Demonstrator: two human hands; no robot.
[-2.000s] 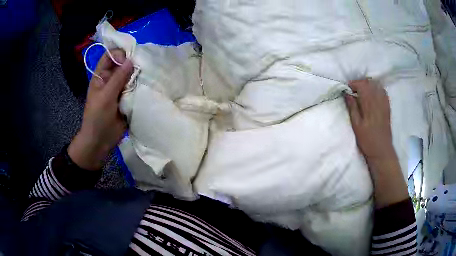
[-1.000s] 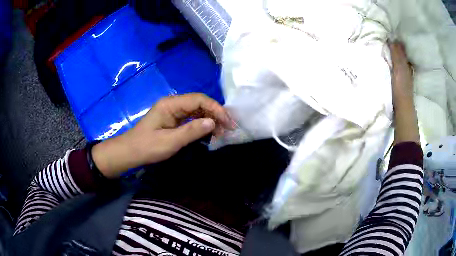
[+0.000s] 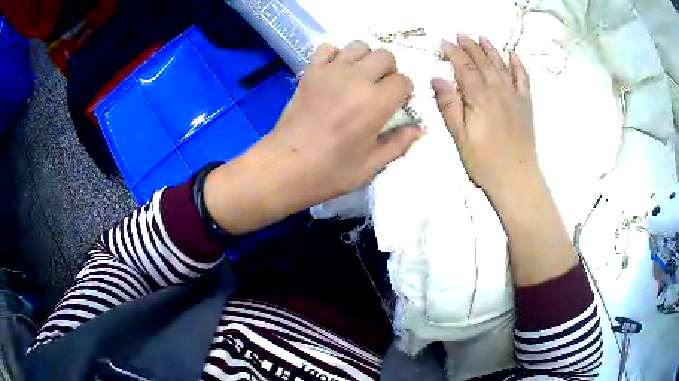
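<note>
The padded cream garment (image 3: 447,245) lies over the table and hangs over its front edge, with frayed edges and loose threads. Much of it is overexposed to white. My left hand (image 3: 327,119) is over the garment's left part, fingers curled; a small dark-and-light bit shows between thumb and fingers, too unclear to name. My right hand (image 3: 488,104) lies on the garment just to the right, palm down with fingers spread. The cord is not visible.
A shiny blue crate or sheet (image 3: 193,111) is at left, beside a ruler strip (image 3: 287,30) at the table edge. Machine parts (image 3: 662,260) are at the right edge, with a small metal tool (image 3: 627,325) below. The speckled floor (image 3: 67,178) is at far left.
My left hand has moved from the cord end, off the cloth, then up onto the garment. My right hand has come left beside it. The garment has shifted right, uncovering the blue surface.
</note>
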